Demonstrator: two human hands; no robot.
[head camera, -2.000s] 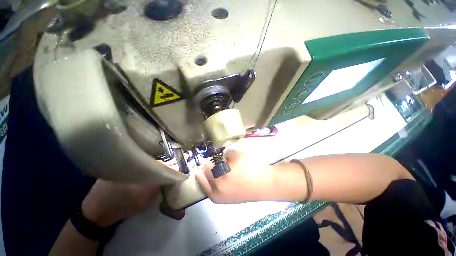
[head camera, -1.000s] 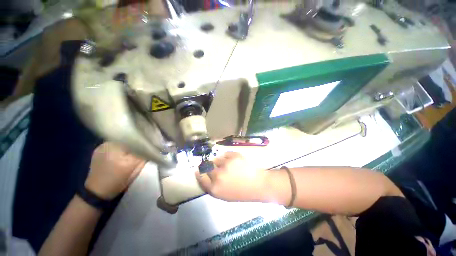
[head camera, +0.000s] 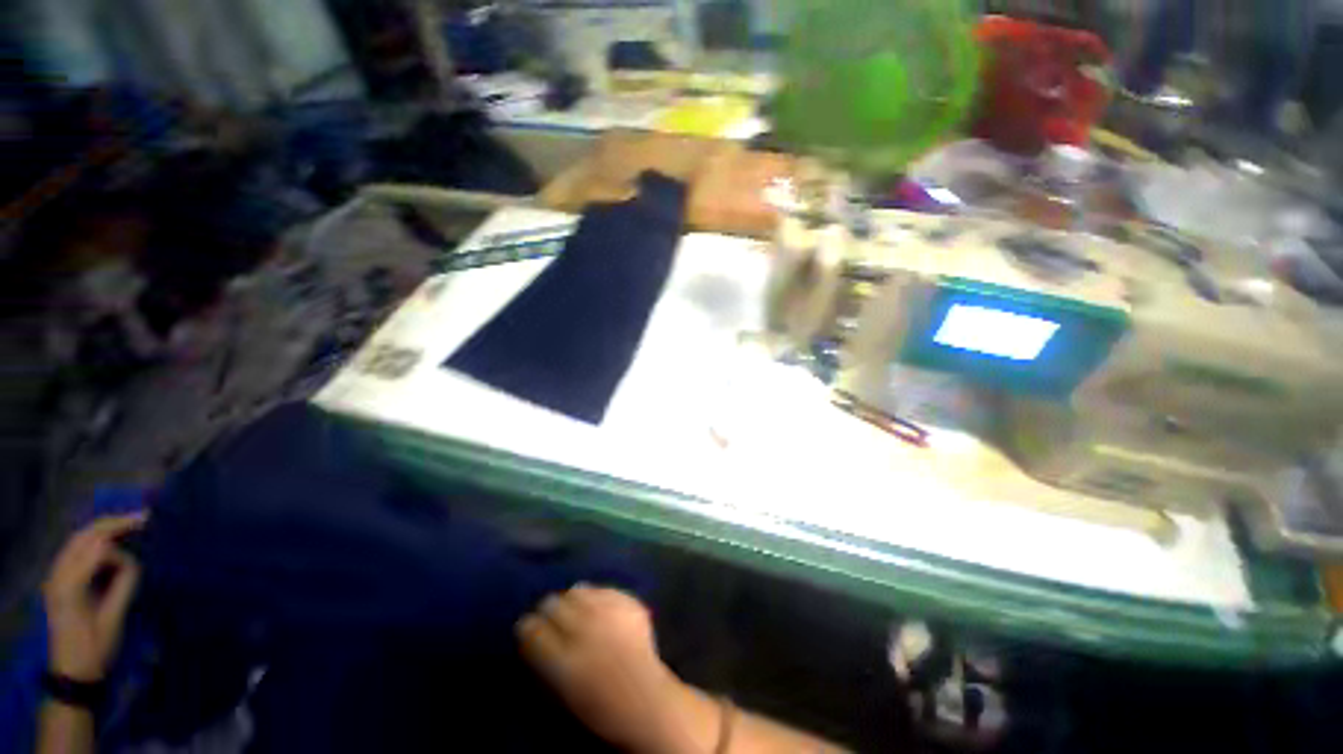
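A dark navy cloth (head camera: 339, 530) hangs in front of the table's front edge at the lower left. My left hand (head camera: 92, 582) is at the cloth's left side, fingers curled at its edge. My right hand (head camera: 597, 648) is closed on the cloth's right part, below the table edge. Another dark navy cut panel (head camera: 582, 309) lies on the white table (head camera: 707, 427). The view is blurred, and the cloth's lower part merges into shadow.
The cream sewing machine (head camera: 1222, 368) with its lit control panel (head camera: 994, 332) stands on the right. Red-edged snips (head camera: 884, 417) lie on the bed by the needle area. A green fan (head camera: 876, 81) and a red object (head camera: 1043, 81) are behind. Heaped cloth (head camera: 251, 295) lies on the left.
The view has swung back and left, away from the needle area. Both hands have left the machine and are now low at the left with the navy cloth held between them.
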